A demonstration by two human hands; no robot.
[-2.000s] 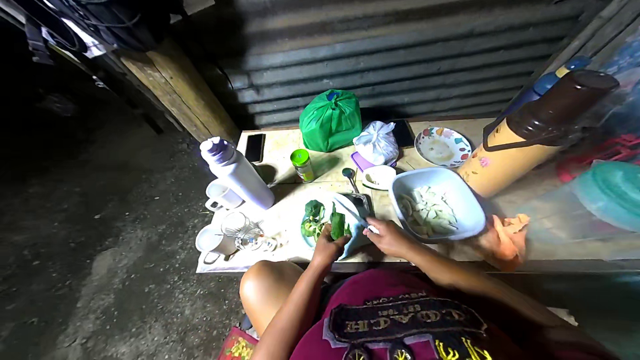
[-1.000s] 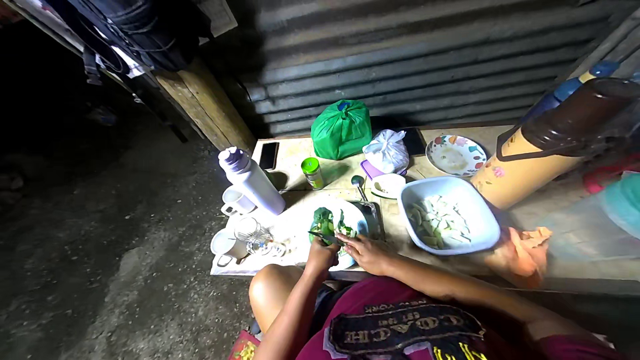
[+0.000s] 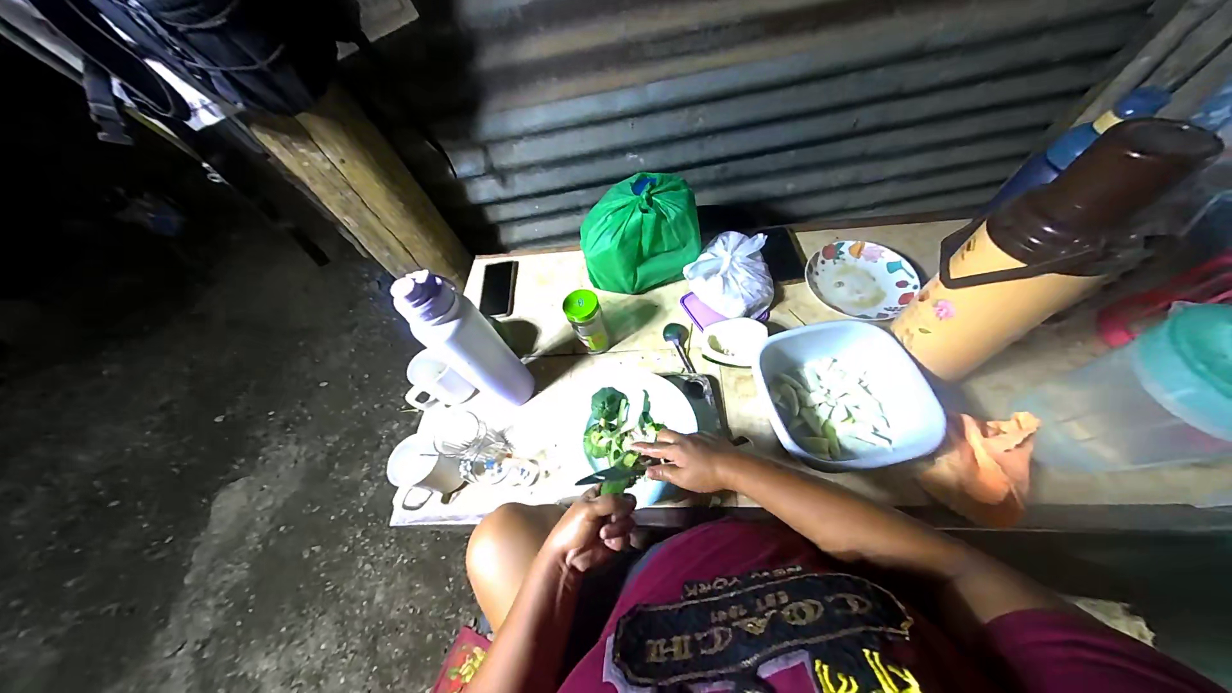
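Observation:
A round bowl or plate holds cut green vegetable pieces in front of me. My left hand is at its near edge, fingers curled around a green vegetable piece. Just above that piece lies a dark knife blade, its tip pointing left; its handle is not clearly visible. From the right, my right hand reaches over the bowl, fingers partly spread at the pieces and close to the blade's right end. Whether it grips the knife cannot be told. A pale square basin to the right contains pale sliced vegetable.
Left of the bowl stand a white bottle, a white mug and glass cups. Behind are a green-lidded jar, green bag, white bag, phone and patterned plate. A large thermos leans at right.
My left hand has drawn back toward me from over the bowl. My right hand has moved in over the vegetable pieces, and the dark blade now shows between both hands.

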